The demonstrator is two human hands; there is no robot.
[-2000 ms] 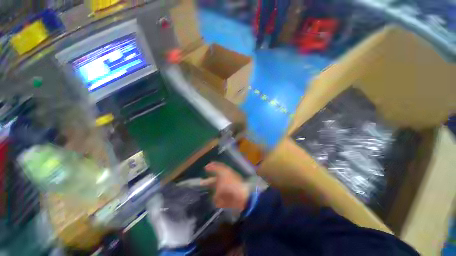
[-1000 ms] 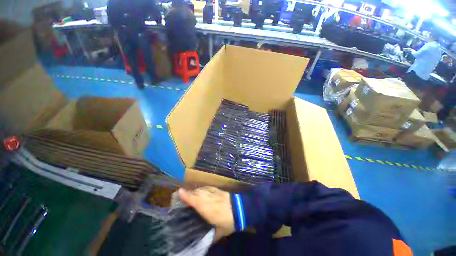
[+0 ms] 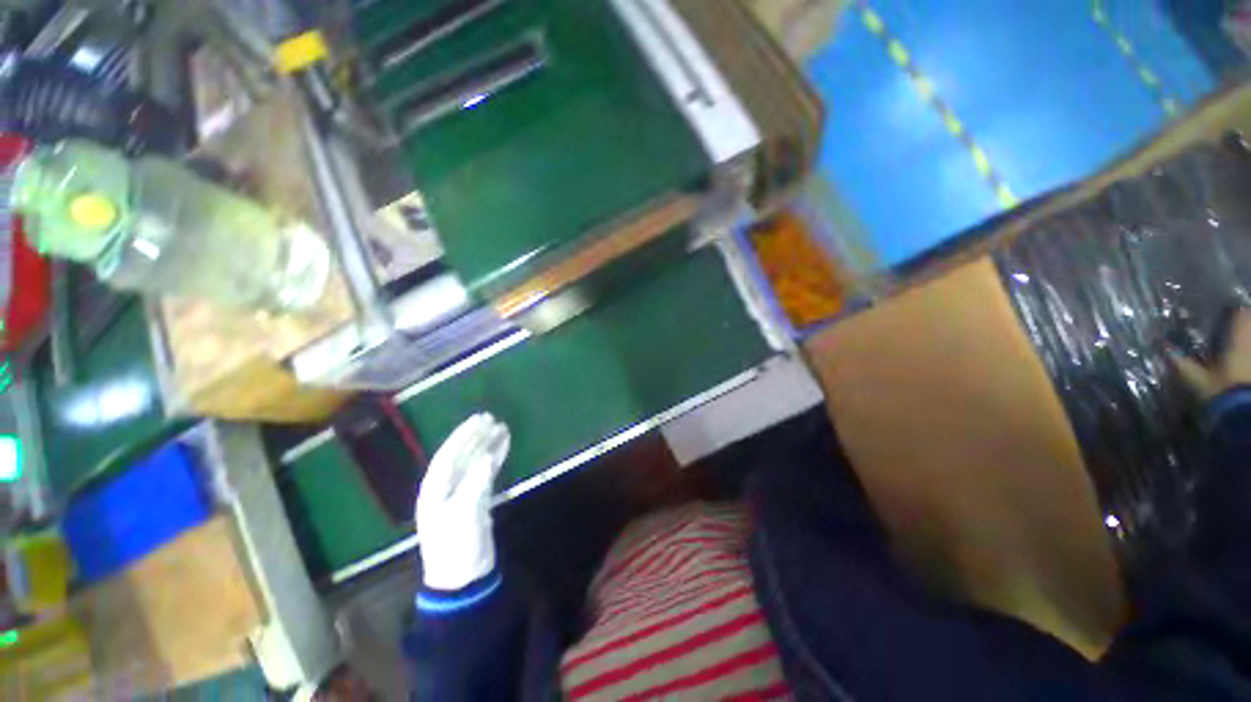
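Note:
My left hand (image 3: 461, 501), in a white glove, is over the near edge of the short green belt (image 3: 549, 398). Its fingers are together and I see nothing held in it. A dark flat piece (image 3: 380, 453) lies on that belt just left of the glove. My right hand (image 3: 1225, 359), bare, is at the far right edge, on the shiny dark pieces (image 3: 1098, 316) inside the open carton (image 3: 960, 425). It is partly cut off, and whether it grips a piece is unclear.
The infeed belt (image 3: 563, 165) carries narrow dark bars at the top. A clear bottle (image 3: 206, 233) with a pale green lid is on a small brown carton (image 3: 247, 384) at left. A blue bin (image 3: 137, 510) is lower left. An orange-filled tray (image 3: 796, 270) sits beside the belt.
The view has swung back left and down to the belts. My right hand has moved from over the bundle of pieces near the belt into the carton. My gloved left hand now shows clearly.

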